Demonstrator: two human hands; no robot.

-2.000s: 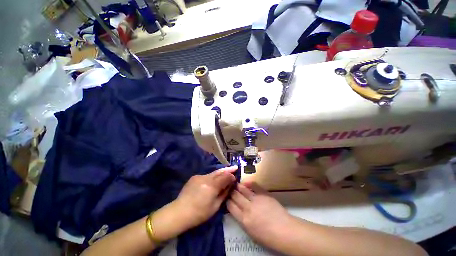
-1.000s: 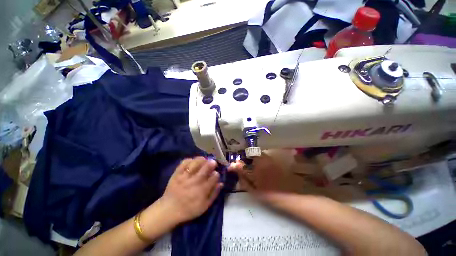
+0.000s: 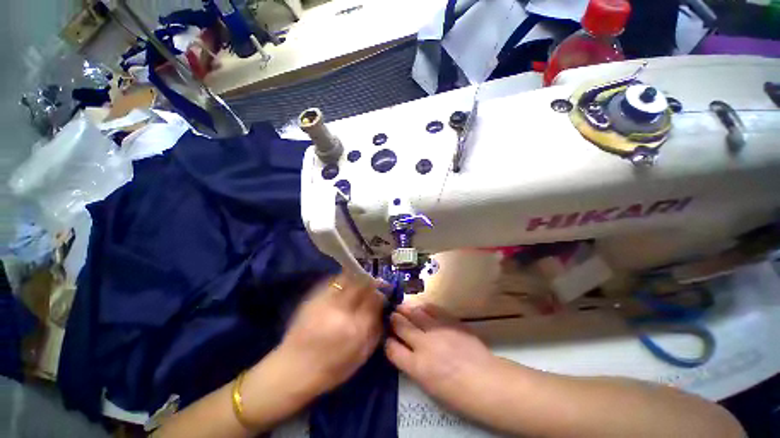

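Note:
A large navy garment piece (image 3: pixel 188 257) lies left of and under the end of the white sewing machine head (image 3: pixel 496 180). Its edge runs beneath the presser foot and needle (image 3: pixel 395 278), whose details are blurred. My left hand (image 3: pixel 342 325) is on the cloth just left of the needle, fingers bent and closed on it, slightly blurred. My right hand (image 3: pixel 436 346) rests right of the cloth, its fingertips at the cloth edge below the needle; whether it grips the cloth is not clear. A navy strip hangs between my hands toward the table's front.
Blue scissors handles (image 3: pixel 680 342) and scraps (image 3: pixel 582 278) lie under the machine arm. A red-capped bottle (image 3: pixel 590 43) and pale cut pieces (image 3: pixel 479 43) are behind the head. A crumpled plastic bag (image 3: pixel 73 171) is at far left. Another table (image 3: pixel 316 43) stands behind.
My right hand has come back from close beside the needle to the cloth edge below it. My left hand has shifted right, nearer the needle. The machine sits slightly further left in view.

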